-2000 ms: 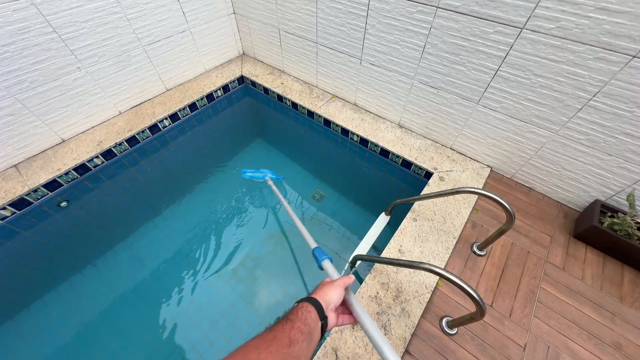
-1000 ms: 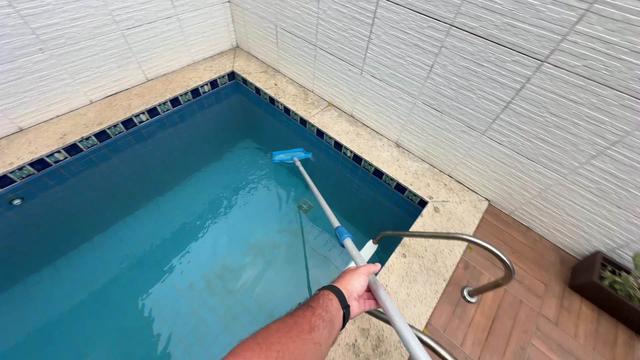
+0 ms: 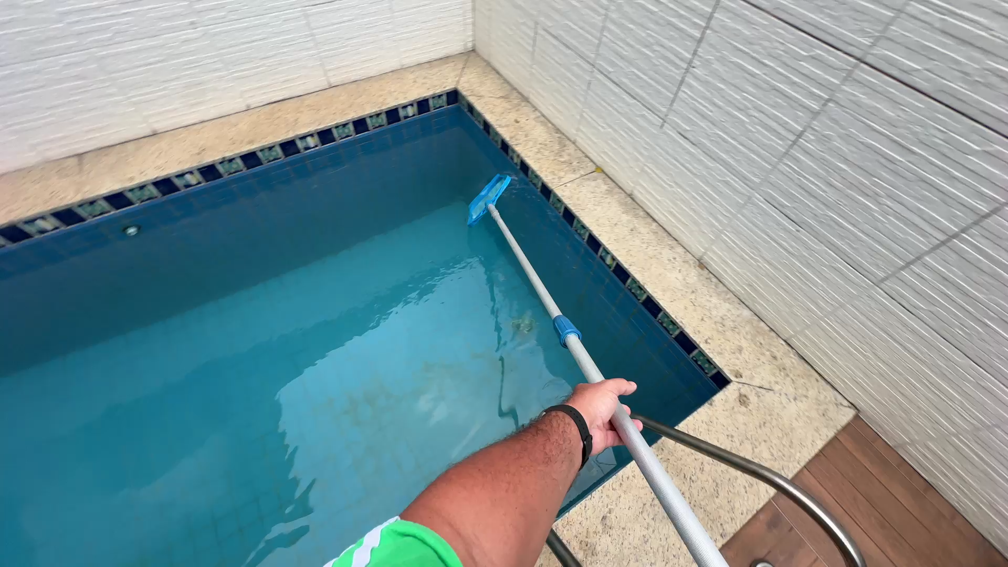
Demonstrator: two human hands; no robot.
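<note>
My left hand (image 3: 605, 411), with a black band on its wrist, is closed around the grey telescopic pole (image 3: 669, 488) of a pool skimmer. Above the hand, a blue locking collar (image 3: 566, 331) joins the thick section to the thinner one. At the far end, the blue skimmer net head (image 3: 489, 199) is tilted at the water surface, close to the right pool wall near the far corner. The lower end of the pole runs out of view at the bottom. My right hand is not in view.
A steel ladder handrail (image 3: 756, 468) curves beside the pole at the lower right. Pale stone coping (image 3: 709, 315) and a dark patterned tile band edge the pool water (image 3: 236, 378). White textured walls (image 3: 827, 197) stand behind the coping. Wooden decking (image 3: 890, 488) lies at the lower right.
The skimmer head has moved toward the far corner and turned from lying crosswise to a steep slant. My left hand stays on the pole. The view has shifted to the left.
</note>
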